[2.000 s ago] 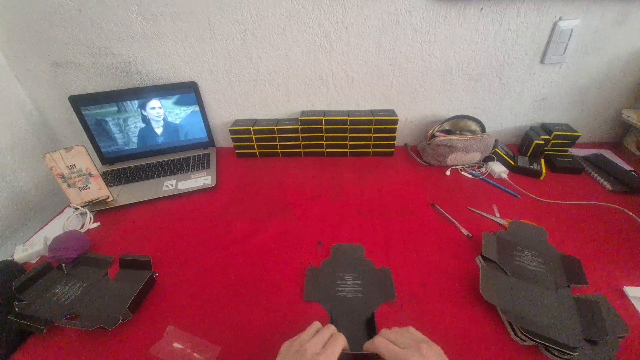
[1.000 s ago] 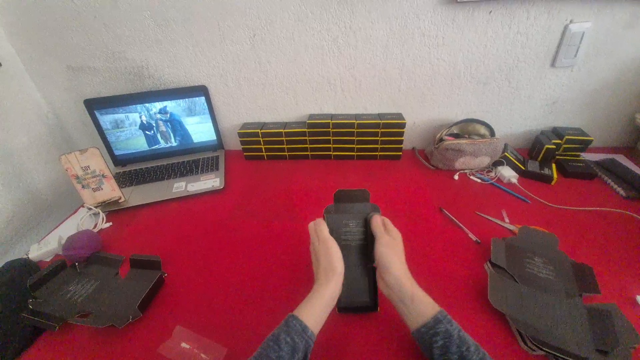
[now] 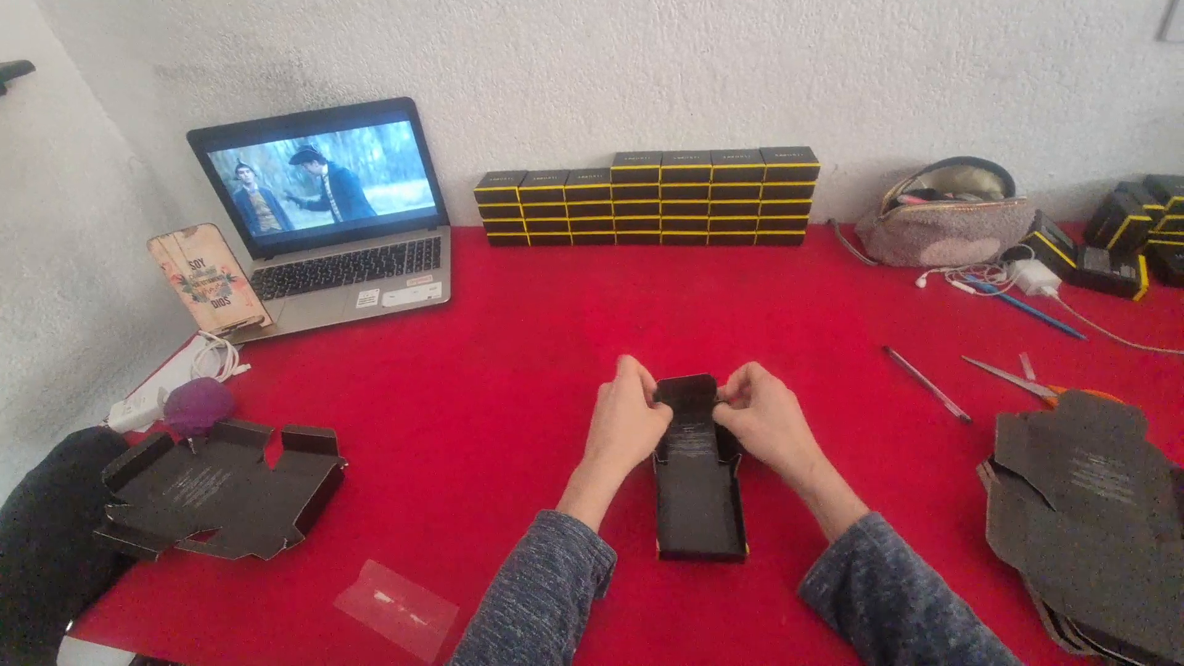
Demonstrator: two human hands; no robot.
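A partly folded black cardboard box [image 3: 699, 507] lies on the red tablecloth, its tray part toward me and its lid part standing up at the far end. My left hand [image 3: 625, 418] pinches the left edge of the lid part between thumb and fingers. On the opposite edge, my right hand [image 3: 760, 416] grips the cardboard near a side flap. Printed text shows on the inner face. Unfolded black box blanks [image 3: 1091, 490] are stacked at the right, and a partly folded blank [image 3: 222, 490] rests at the left.
Stacked black boxes with yellow edges [image 3: 638, 199] line the wall. An open laptop [image 3: 351, 250] and a phone-sized floral stand [image 3: 205, 282] are back left. At right are a pen [image 3: 927, 385], scissors [image 3: 1008, 377], and a fuzzy pouch [image 3: 943, 222]. A clear plastic piece [image 3: 396, 609] lies front left.
The cardboard was a flat blank near the front edge; its sides are now folded up into a tray. My hands have moved from along its sides to the far end.
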